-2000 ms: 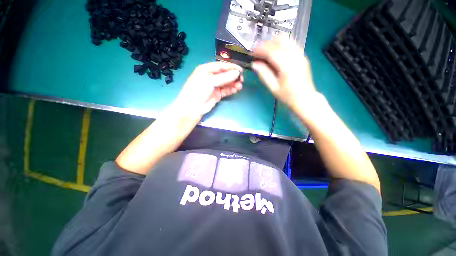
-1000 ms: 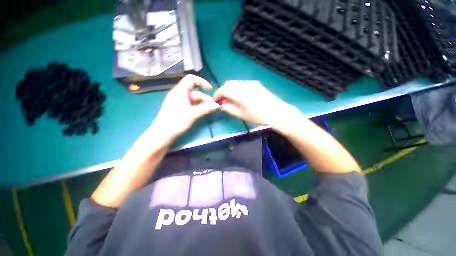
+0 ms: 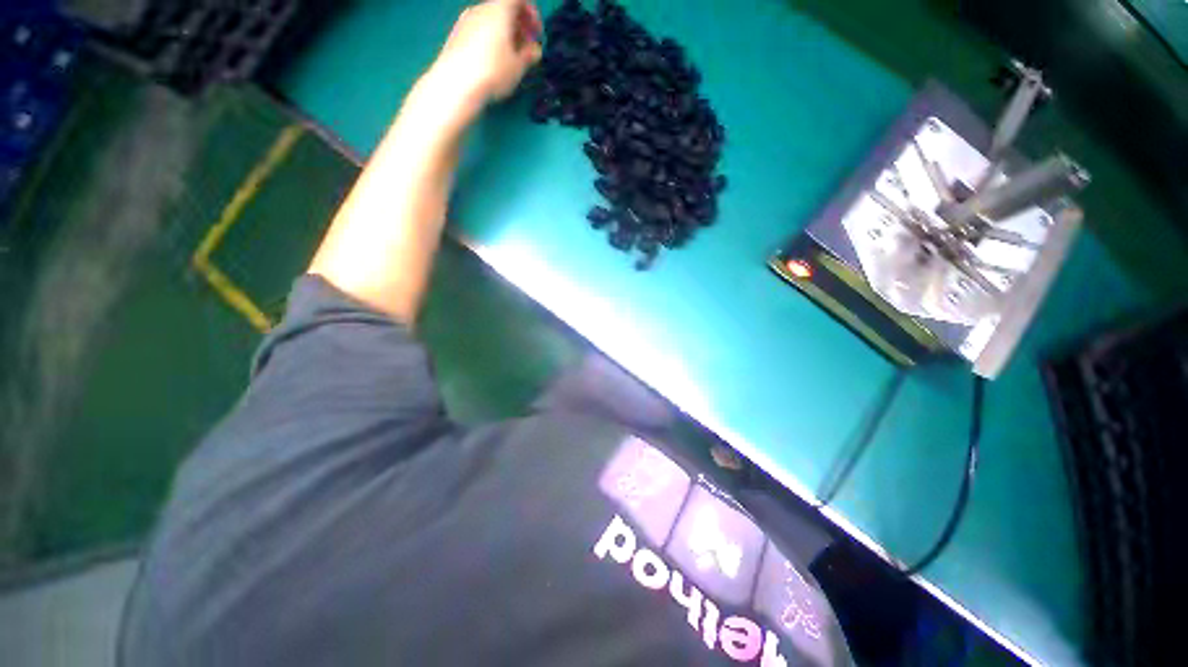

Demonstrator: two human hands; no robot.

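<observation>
My left hand (image 3: 493, 50) is at the top edge, just left of the heap of small black moulded parts (image 3: 651, 137). Its fingers are curled and slightly blurred, and I cannot tell whether a part is between the fingertips. My right hand is out of the picture. The tabletop fixture (image 3: 932, 235) stands to the right of the heap, with a silver top plate, radiating metal arms and a red-orange light on its front edge. No hand touches the fixture.
Black gridded trays (image 3: 1127, 482) stand at the right edge. More dark trays (image 3: 215, 39) show at the top left. Black cables (image 3: 971, 476) run from the fixture over the bench's pale front edge (image 3: 678, 378). Green floor with a yellow marking lies at the left.
The view has turned left. My hands were close together in front of the fixture; now my left hand is out beyond the heap and my right hand has left the picture.
</observation>
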